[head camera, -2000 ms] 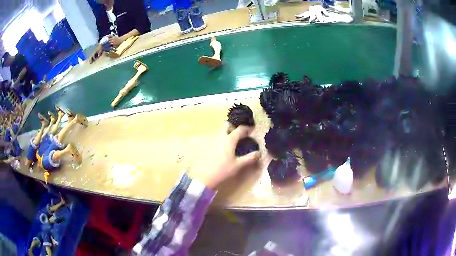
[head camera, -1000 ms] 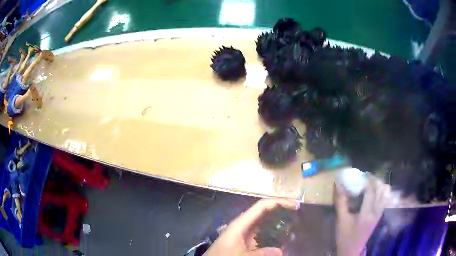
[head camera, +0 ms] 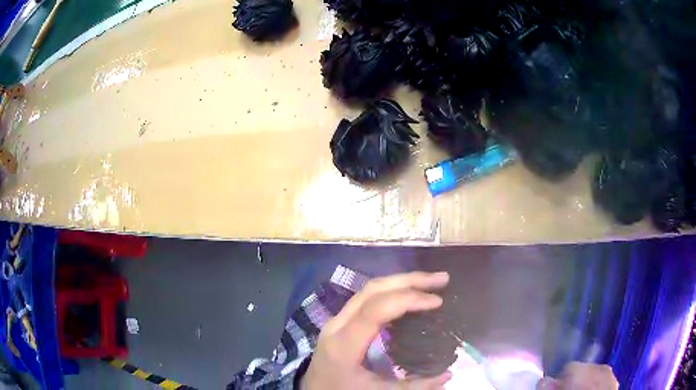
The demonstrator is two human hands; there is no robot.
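My left hand (head camera: 355,331) holds a black spiky hair piece (head camera: 423,343) between thumb and fingers, below the worktop's front edge. My right hand (head camera: 584,377) is at the bottom edge, partly cut off and washed out by glare. It holds the white glue bottle (head camera: 515,375), whose thin nozzle points at the right side of the held hair piece. Whether the tip touches is unclear. A heap of black hair pieces (head camera: 450,38) covers the right of the worktop. One hair piece (head camera: 374,145) lies at the heap's near left side and another (head camera: 263,17) lies farther left.
A bright blue, flat stick-like object (head camera: 469,169) lies on the tan worktop (head camera: 191,167) beside the heap. A red stool (head camera: 91,297) and a blue crate (head camera: 34,305) are below left. Blue-purple plastic (head camera: 633,305) and strong glare are at lower right. The green belt (head camera: 23,42) shows top left.
The view has tilted down and shifted right. My right hand has taken the glue bottle from the worktop and brought it beside the hair piece, which my left hand has carried below the edge.
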